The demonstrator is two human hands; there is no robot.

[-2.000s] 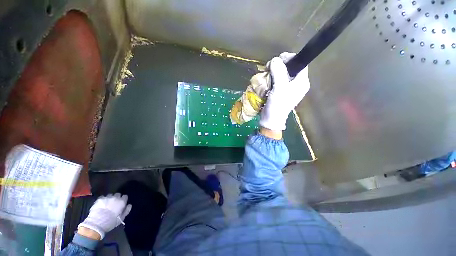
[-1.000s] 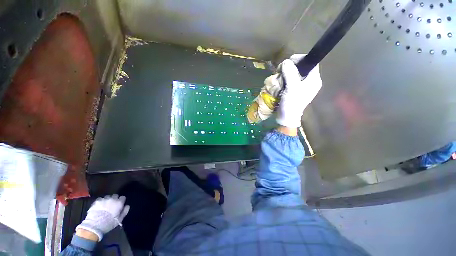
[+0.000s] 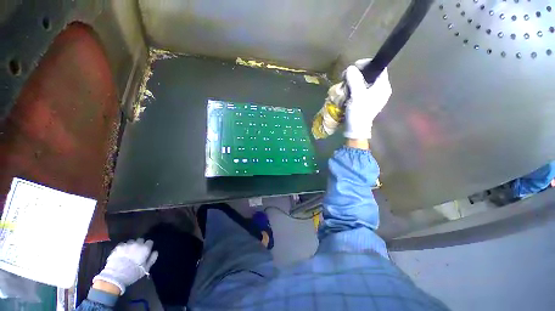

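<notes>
A green circuit board (image 3: 261, 140) with rows of small white marks lies flat on the dark green booth surface (image 3: 164, 146). My right hand (image 3: 367, 100), in a white glove, grips the nozzle (image 3: 328, 118), wrapped in dirty white and yellow material, at the end of a thick black hose (image 3: 398, 36). The nozzle tip is just off the board's upper right edge, pointing down and left. My left hand (image 3: 126, 264), in a white glove, is at the lower left, low beside my leg, fingers loosely curled. I see nothing in it; its palm side is hidden.
Grey metal booth walls (image 3: 243, 27) stand behind and at the right, with perforations at the upper right. A red covering (image 3: 58, 127) is on the left side. White paper sheets (image 3: 45, 234) hang at the lower left. Part of a blue sleeve (image 3: 535, 182) shows at the far right.
My right hand has moved the nozzle to the right, from over the board to beyond its right edge. The hanging paper has swung. My left hand has stayed nearly still.
</notes>
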